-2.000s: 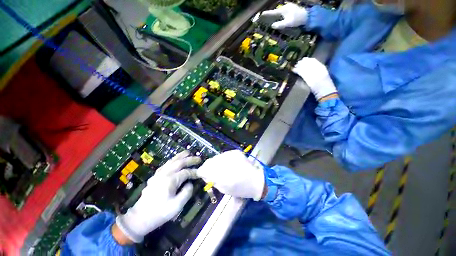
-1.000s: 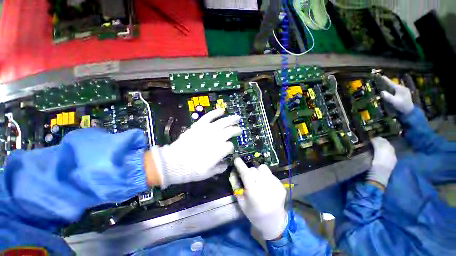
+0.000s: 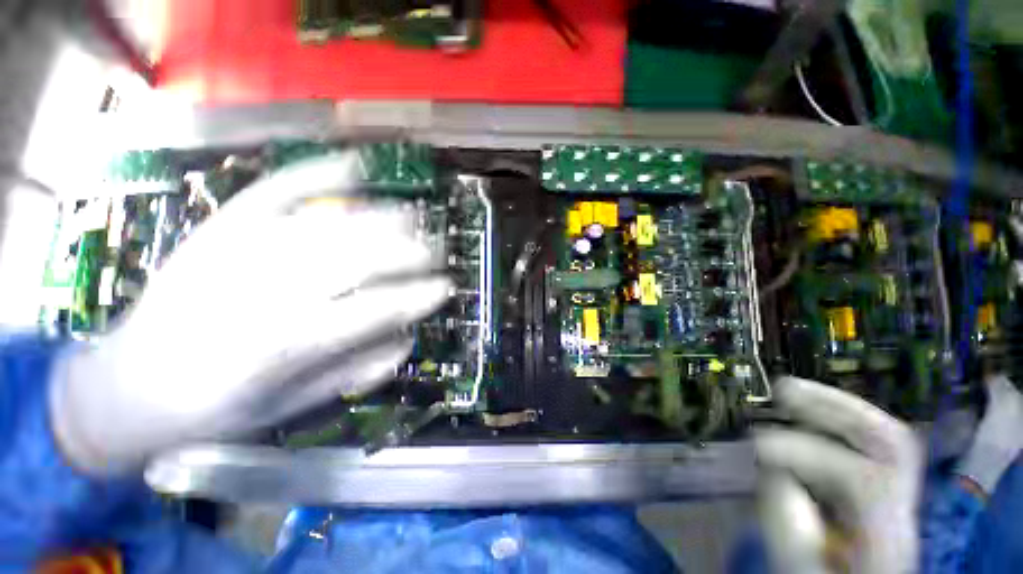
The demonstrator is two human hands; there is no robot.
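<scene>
A green circuit board (image 3: 662,280) with yellow block parts and a white edge strip lies in a black pallet (image 3: 522,336) at the centre. My left hand (image 3: 269,292), in a white glove and blurred, is spread over another populated board (image 3: 454,303) to its left and hides much of it. My right hand (image 3: 847,465), in a white glove and blurred, is at the lower right, by the front rail near the centre board's lower right corner. Its fingers look curled; whether it holds the yellow stick is unclear.
Another populated board (image 3: 886,280) lies to the right, behind a blue cord (image 3: 961,202). Metal rails run along the back (image 3: 494,123) and front (image 3: 538,477). A red mat (image 3: 224,73) with a dark assembly (image 3: 387,20) lies behind. Another person's gloved hand (image 3: 996,437) shows at the right edge.
The view has turned and moved left along the line. My hands have moved apart: the left off the centre board onto the board to its left, the right to the front rail at right.
</scene>
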